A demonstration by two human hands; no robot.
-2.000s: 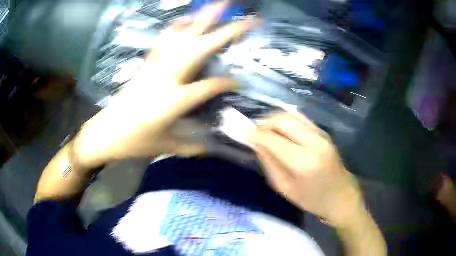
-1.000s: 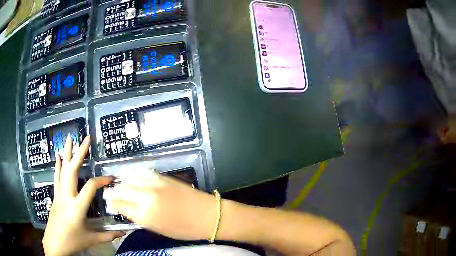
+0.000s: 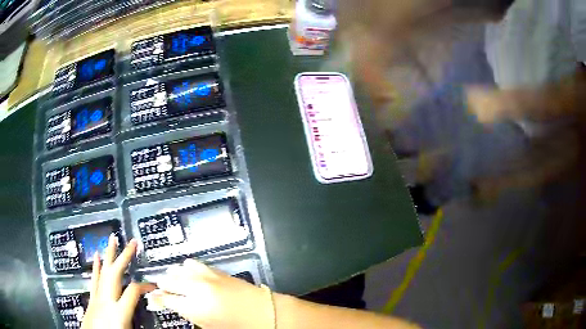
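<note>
A clear plastic tray holds two rows of black keypad phones, such as the one with blue print. Another phone has a white glare on its screen. My left hand is at the lower left, fingers spread over the tray beside the nearest phones. My right hand is bent over the nearest right-hand pocket, its fingers bunched close to my left thumb. The hands hide most of the phone below them. Whether my right fingers hold a cloth cannot be told.
A smartphone with a pink-lit screen lies on the dark green bench. A white bottle with a reddish label stands behind it. A blurred person is at the right. Layered clear plastic lies at the back.
The hands are now over the tray's near end; earlier my right hand held a small white piece. The view has shifted since, bringing the bottle and person into sight.
</note>
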